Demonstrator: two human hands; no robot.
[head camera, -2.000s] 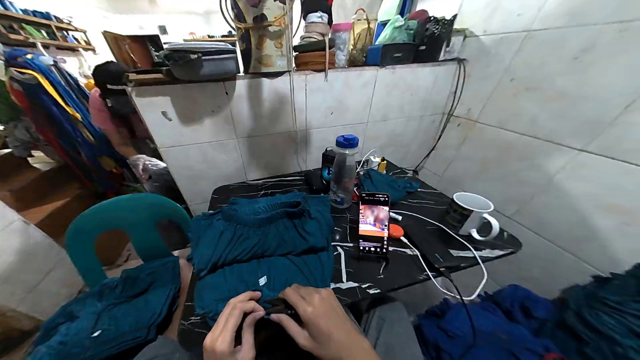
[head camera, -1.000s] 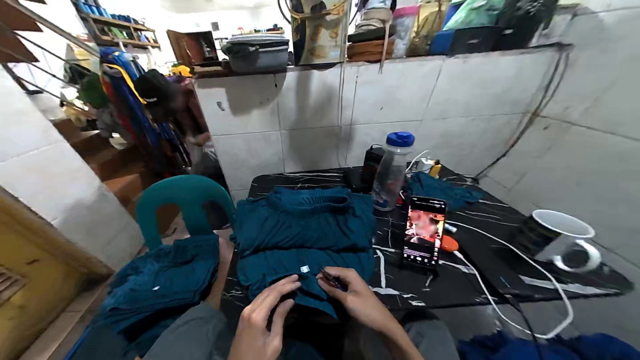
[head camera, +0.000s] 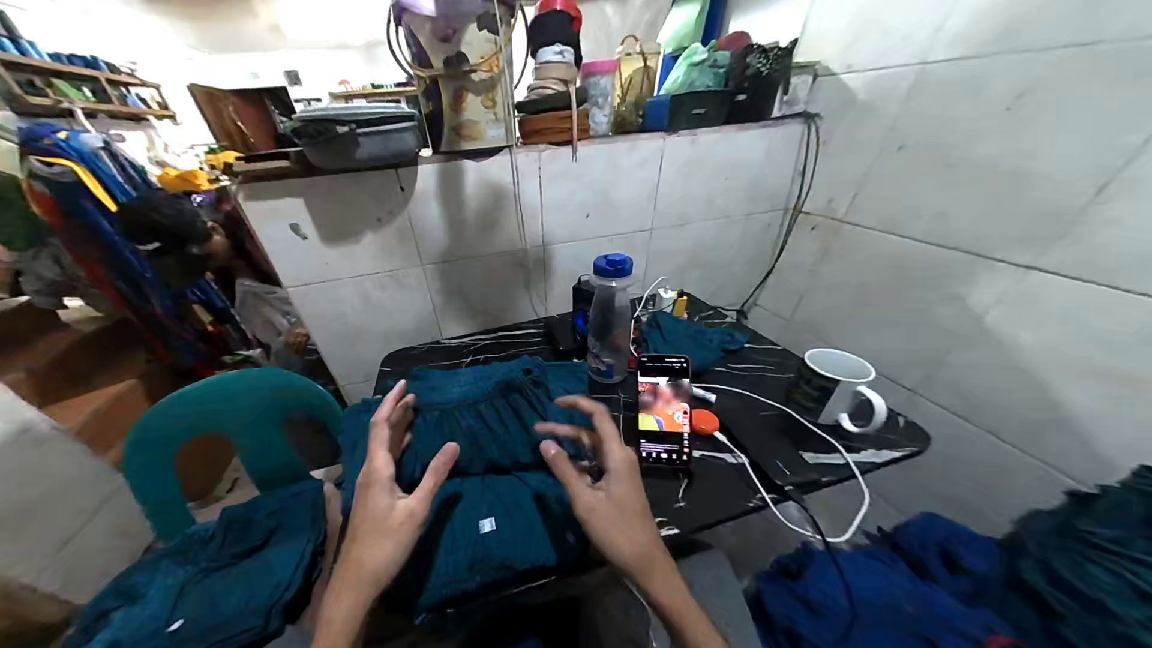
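Teal gathered-waist garments (head camera: 477, 418) lie stacked on the black marble-patterned table (head camera: 720, 486), with a small white label near the front edge. Over the left side of the stack is my left hand (head camera: 391, 486), thumb and fingers spread, holding nothing. My right hand (head camera: 603, 477) hovers over the stack's right side, its fingers apart and curved; no held object shows. Just right of that hand a lit smartphone (head camera: 664, 411) stands upright. Behind it is a clear plastic bottle (head camera: 610, 324) with a blue cap.
A white-handled mug (head camera: 832, 387), a white cable and an orange round item (head camera: 705, 421) are at the right. Another teal garment (head camera: 207, 567) lies beside a green plastic chair (head camera: 229, 414). Blue cloth (head camera: 891, 585) is piled lower right. A person (head camera: 175, 238) bends at the left.
My hands were together at the stack's front edge, fingers at the cloth near the label. Now they are raised and apart above the stack.
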